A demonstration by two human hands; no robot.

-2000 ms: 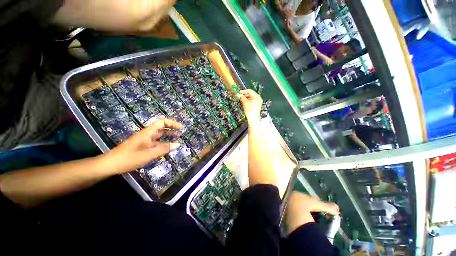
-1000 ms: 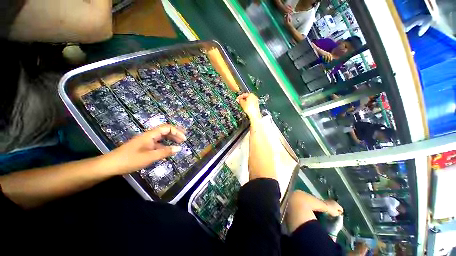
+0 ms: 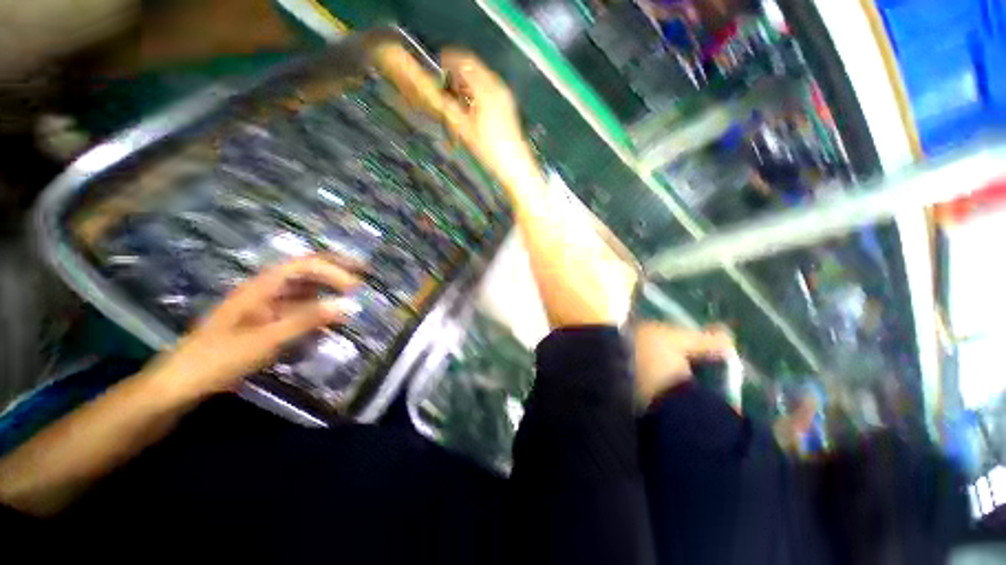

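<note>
The frame is motion-blurred. Rows of dark circuit boards [image 3: 331, 177] fill most of the left metal tray [image 3: 68, 256], and a tan liner [image 3: 406, 80] shows at its far end. My left hand [image 3: 276, 304] hovers over the near part of these rows, fingers curled and thumb apart, with no board visible in it. My right hand [image 3: 472, 97] is at the tray's far right edge, fingers bent together over something small and dark that is too blurred to name. Greener boards [image 3: 480, 381] lie in the right tray [image 3: 417, 400], partly hidden by my right sleeve.
A white sheet [image 3: 513, 289] lies in the right tray. A green conveyor [image 3: 585, 166] runs beyond the trays. Another person's hand [image 3: 689, 344] is at the right, and another person's blurred arm is at the upper left. A white frame bar [image 3: 816, 226] crosses the right side.
The whole view has shifted and blurred. My right hand has moved from the boards' far right edge to beyond the tray's far end. My left hand keeps about the same place over the boards.
</note>
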